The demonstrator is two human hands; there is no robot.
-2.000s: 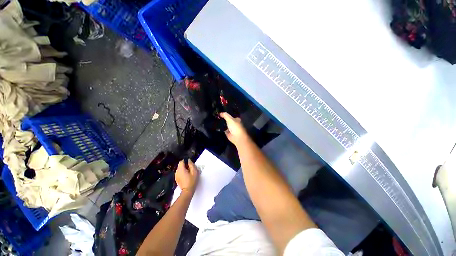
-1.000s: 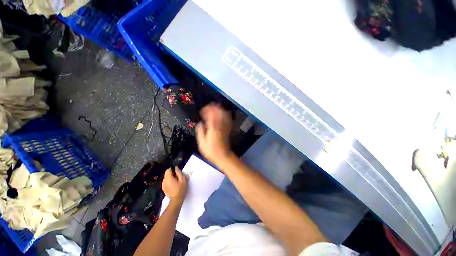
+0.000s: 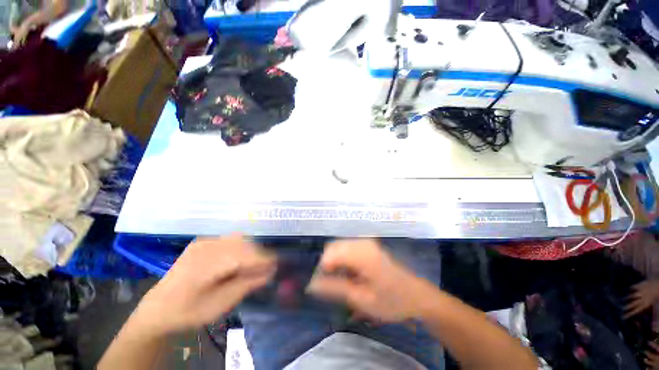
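A dark floral garment piece (image 3: 287, 285) is stretched between my two hands over my lap, just below the table's front edge. It is blurred. My left hand (image 3: 220, 278) grips its left side, and my right hand (image 3: 361, 278) grips its right side. Both hands are blurred, with the fingers curled. The white sewing machine (image 3: 477, 90) stands on the table at the right, its presser foot (image 3: 399, 124) above the bed with no cloth seen under it. Another dark floral piece (image 3: 238, 94) lies at the left of the table.
A ruler strip (image 3: 325, 215) runs along the table's front edge. Tangled black cord (image 3: 477, 128) lies under the machine arm. Red and orange scissor rings (image 3: 589, 204) lie at the right. Cream cloth (image 3: 50, 173) is heaped at the left. Another person's hand (image 3: 643, 296) shows at the right edge.
The view has swung from the floor and lap up to the table and machine. My hands, earlier apart by the paper and dark cloth at the left, now hold a floral piece between them.
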